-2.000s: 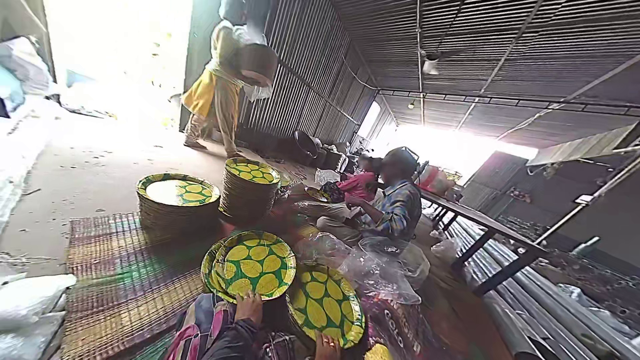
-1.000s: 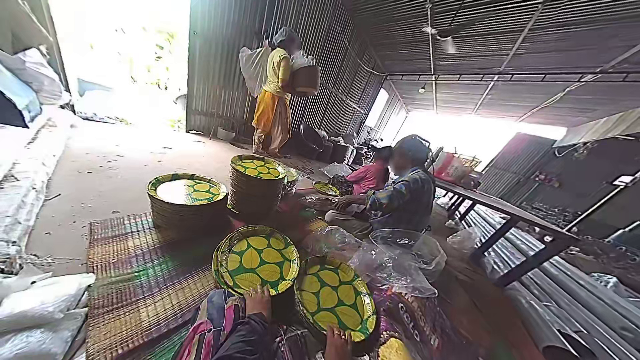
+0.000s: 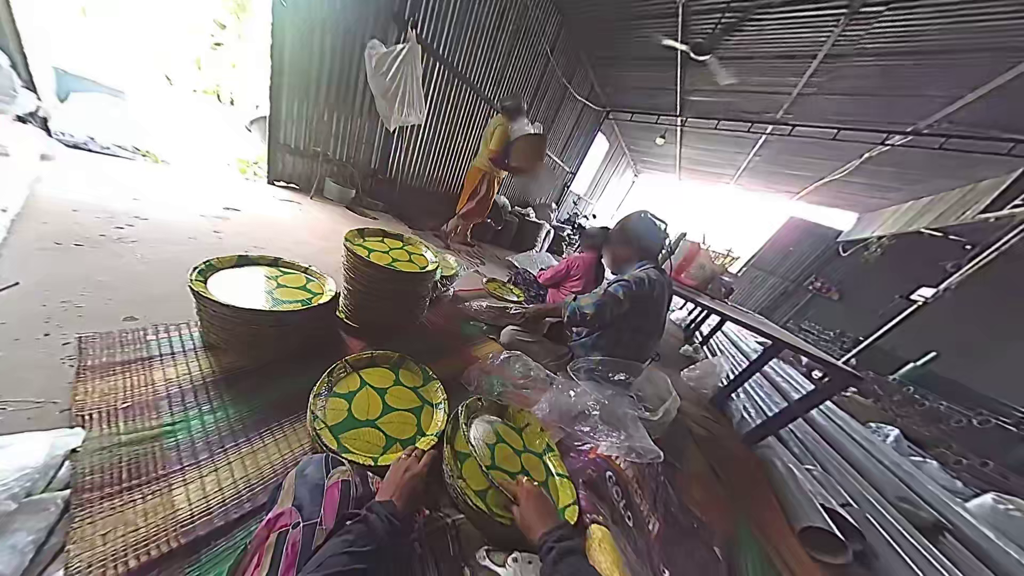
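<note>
My left hand [image 3: 406,480] rests its fingers on the lower rim of a round tray [image 3: 378,408] with yellow leaves on green; whether it grips the rim, I cannot tell. To its right, my right hand [image 3: 531,506] holds the lower edge of a similar tray [image 3: 512,452], which is tilted over other leaf-patterned trays [image 3: 464,472]. Beyond them stand a wide stack of trays [image 3: 260,308] and a taller stack [image 3: 388,280].
Clear plastic bags [image 3: 596,412] lie right of the trays, near a seated person [image 3: 624,304]. A woven mat [image 3: 160,432] spreads at left. Metal pipes [image 3: 816,504] and a long table [image 3: 752,320] are at right. Another person [image 3: 484,164] carries a container near the corrugated wall.
My right hand has lifted a tray into a tilt; one second ago it touched a tray lying flat. The person with the container has moved right, showing a white bag on the wall.
</note>
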